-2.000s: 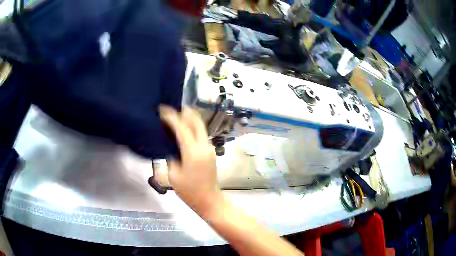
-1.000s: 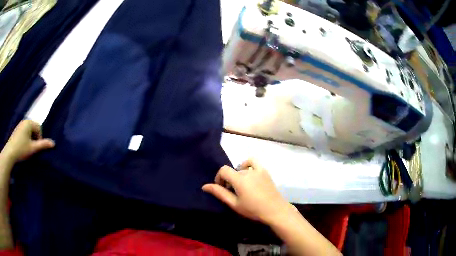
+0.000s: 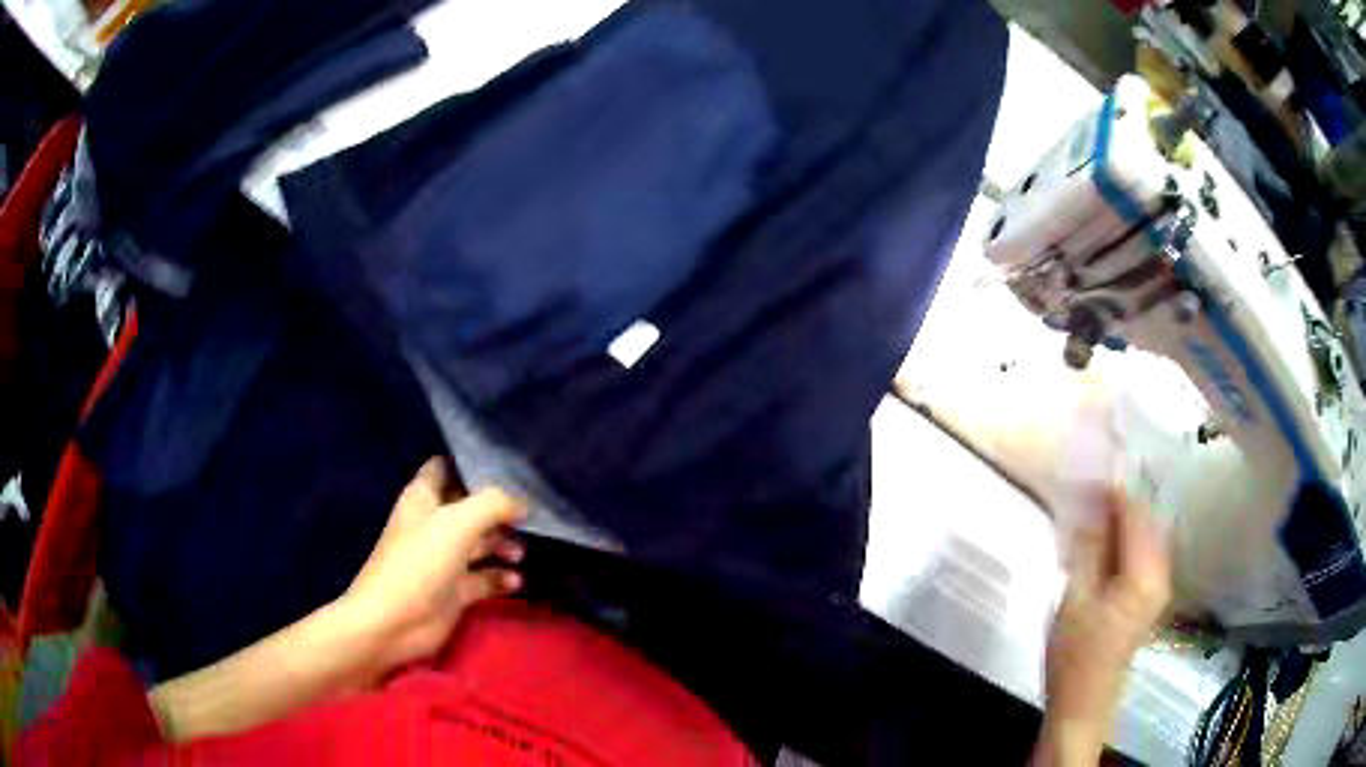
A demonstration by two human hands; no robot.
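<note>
Dark navy trousers [image 3: 779,390] lie spread over the white table and towards my lap, with a smoother, brighter blue patch [image 3: 599,180] and a small white label [image 3: 634,343] on them. My left hand [image 3: 450,547] is at the near edge of the cloth, where a grey-white strip [image 3: 510,472] shows; its fingers are curled at this edge. My right hand [image 3: 1109,577] is off the trousers, blurred, over the base of the white sewing machine [image 3: 1198,345]. Whether it holds anything is unclear; something pale and blurred is at its fingertips.
More navy garments [image 3: 255,450] lie at left, beside a red crate edge [image 3: 90,405] with striped cloth. Dark and yellow loops [image 3: 1236,712] hang at the table's lower right. My red clothing [image 3: 524,697] is at the bottom.
The view has turned left, so the machine sits further right. My right hand has left the trousers' corner and moved over the machine base. A grey-white strip now shows near my left hand.
</note>
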